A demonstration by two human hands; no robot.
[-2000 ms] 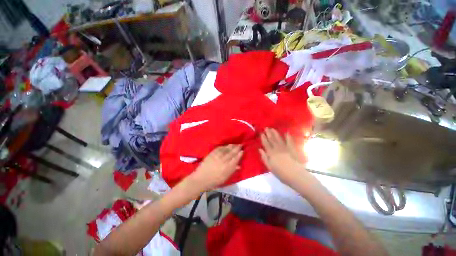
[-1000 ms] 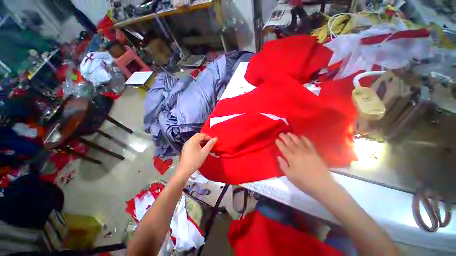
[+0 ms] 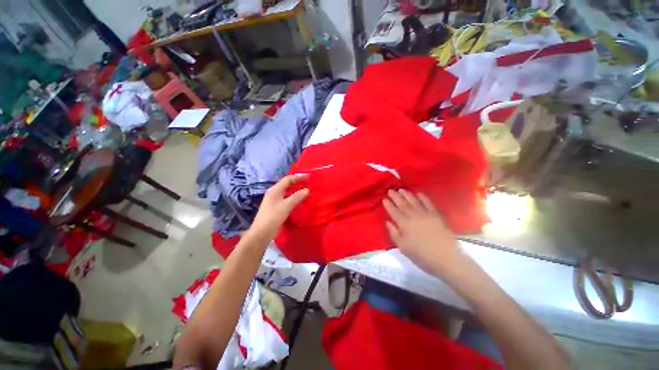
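A red fabric panel (image 3: 354,155) lies spread on the white machine table, its right side reaching the bright light by the needle area. Thin white slits show in it near the middle. My left hand (image 3: 280,204) is at the panel's left edge, thumb and fingers a little apart; whether it pinches cloth is not clear. My right hand (image 3: 415,220) lies flat, palm down, on the panel's lower right part. The sewing machine head (image 3: 585,195) is at the right, with a cream-yellow lamp (image 3: 498,142) at its left end. The presser foot is lost in glare.
Scissors (image 3: 603,293) with brown loop handles lie at the table's front right. A red pile (image 3: 394,87) is at the far end. A grey-blue cloth heap (image 3: 253,155) sits left of the table. Red cloth (image 3: 397,343) lies below the front edge. White and red strips (image 3: 527,65) are behind.
My left hand has moved from lying on the cloth to its left edge. The white slits in the panel look narrower. My right hand stays on the panel. The view has shifted.
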